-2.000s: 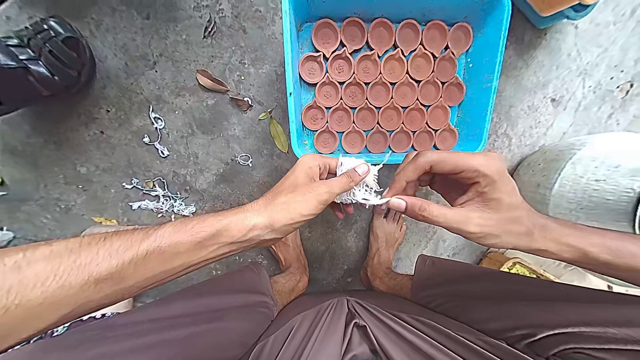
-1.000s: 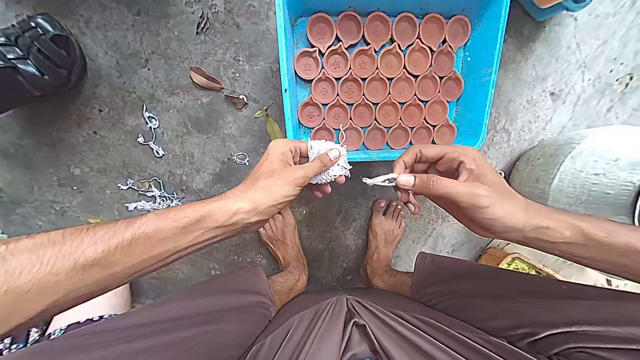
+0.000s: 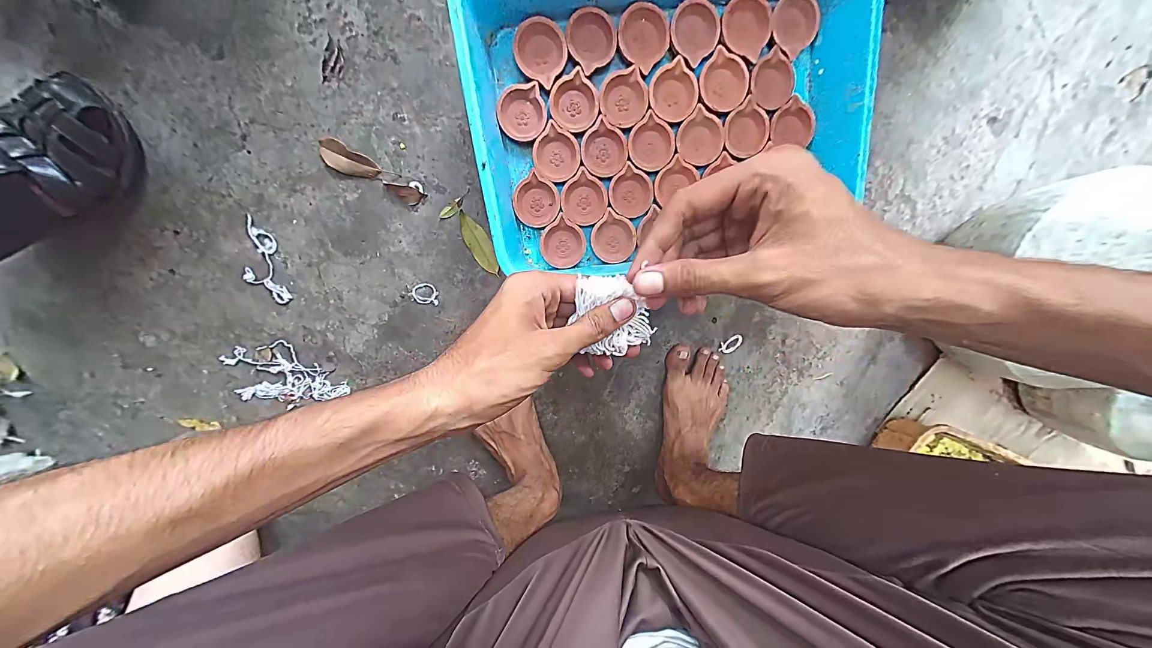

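Note:
My left hand (image 3: 531,337) grips a small bundle of white cotton string (image 3: 607,315), with the thumb across its front. At the bundle's upper right edge, the thumb and fingertips of my right hand (image 3: 751,252) pinch together and touch the strands; whether a single strand is between them is hard to tell. Beyond both hands, rows of small terracotta oil lamps (image 3: 650,139) lie in a blue plastic tray (image 3: 486,162), some hidden behind my right hand. A small loop of white string (image 3: 731,343) rests on the floor beside my right foot.
Tangled white string (image 3: 292,378), a knotted piece (image 3: 265,261) and another loop (image 3: 424,293) lie on the concrete floor at left, near dry leaves (image 3: 349,159). Black footwear (image 3: 72,144) shows at upper left. A large rounded pale container (image 3: 1071,234) stands at right.
My right hand has come back to the bundle from the right, where it held a white loop apart a second ago. A loop now lies on the floor by my right foot.

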